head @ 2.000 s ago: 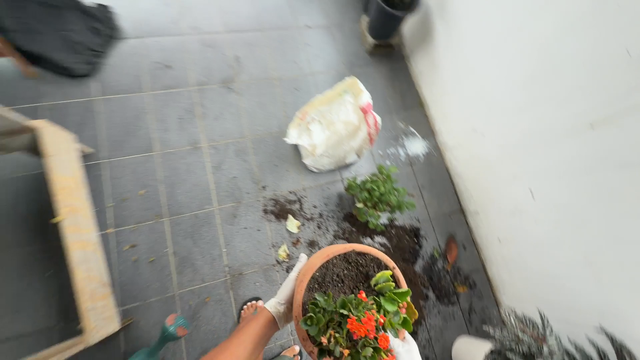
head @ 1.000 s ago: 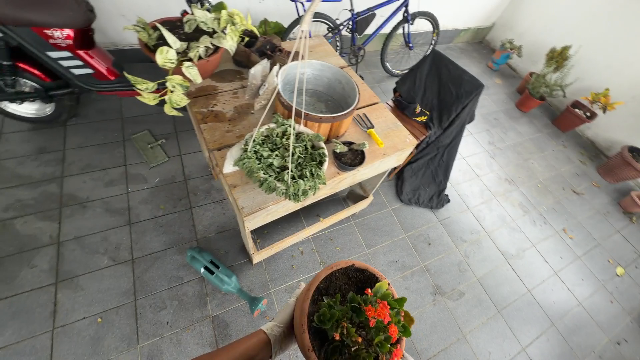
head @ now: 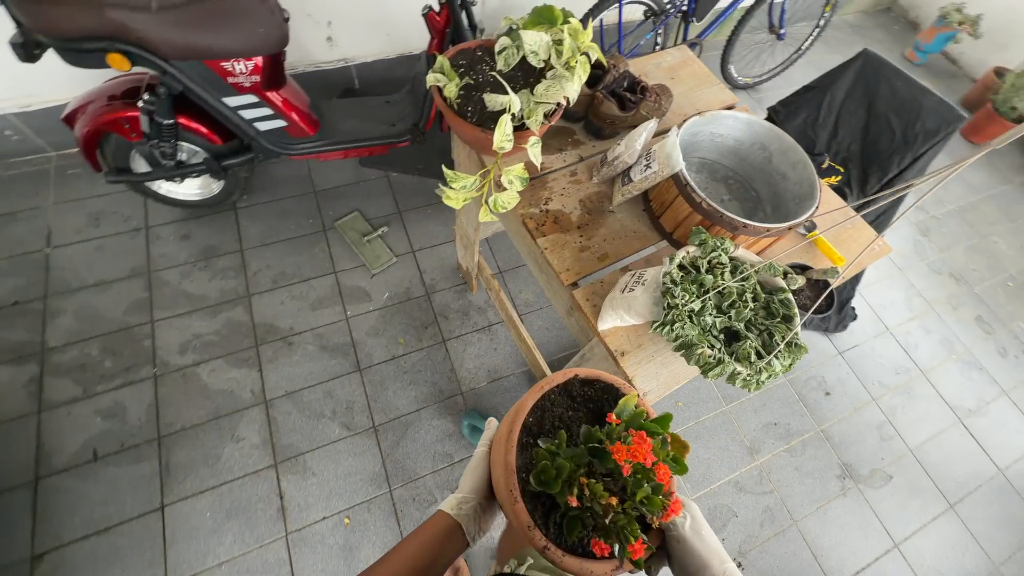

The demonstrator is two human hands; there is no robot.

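Between my gloved hands is a round terracotta pot [head: 512, 472] with dark soil and a kalanchoe in red-orange flower [head: 640, 452]. My left hand [head: 478, 484] grips the pot's left side, and my right hand [head: 690, 538] holds its lower right side, partly hidden by leaves and blooms. Beyond the pot stands a wooden slatted table [head: 588, 248]. On it are a variegated pothos in a plastic pot [head: 460, 120], a metal basin in a wooden surround [head: 740, 172], a white hanging pot of drooping leafy plant [head: 732, 312] and a bag of urea [head: 632, 298].
Brown shoes [head: 628, 100], small fertilizer bags [head: 644, 168], a yellow-handled hand tool [head: 826, 246] and a small black pot [head: 814, 296] also stand on the table. A red electric scooter [head: 264, 104], blue bicycle [head: 776, 36], black cloth-covered object [head: 868, 120] and green scouring pad holder [head: 366, 242] surround it.
The view has swung from the wall, soil spill and white sack to the table. The flowerpot stays in both hands, and the table is nearer than one second ago.
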